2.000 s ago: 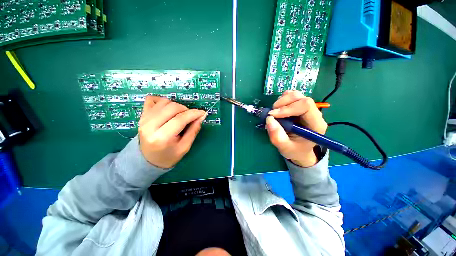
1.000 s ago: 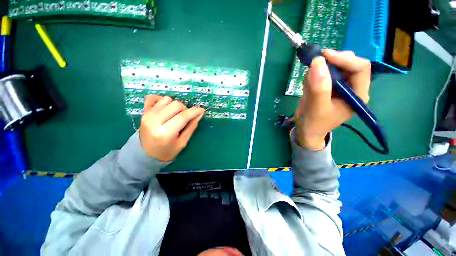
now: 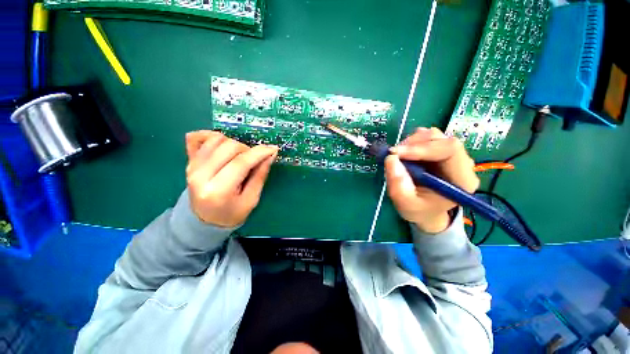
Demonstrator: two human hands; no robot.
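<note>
A green PCB panel (image 3: 297,107) lies flat on the green mat in front of me. My left hand (image 3: 228,178) is over its lower left part, thumb and index finger pinched. A thin pale strand of solder wire (image 3: 285,143) seems to stick out from the fingertips over the panel. My right hand (image 3: 432,178) holds the dark blue handle of the soldering iron (image 3: 459,196) like a pen. The iron's tip points left over the middle of the panel; I cannot tell if it touches.
A solder spool (image 3: 50,131) stands at left, near a yellow strip (image 3: 107,50). Stacked panels (image 3: 200,15) lie upper left. A second PCB panel (image 3: 499,69) lies beside the blue soldering station (image 3: 565,66) at upper right. Orange-handled cutters (image 3: 494,166) and a black cord lie right of my right hand.
The soldering iron has come down and left from above the white line to over the panel. The view has shifted, so the bench items sit further right. My left hand keeps its pinch.
</note>
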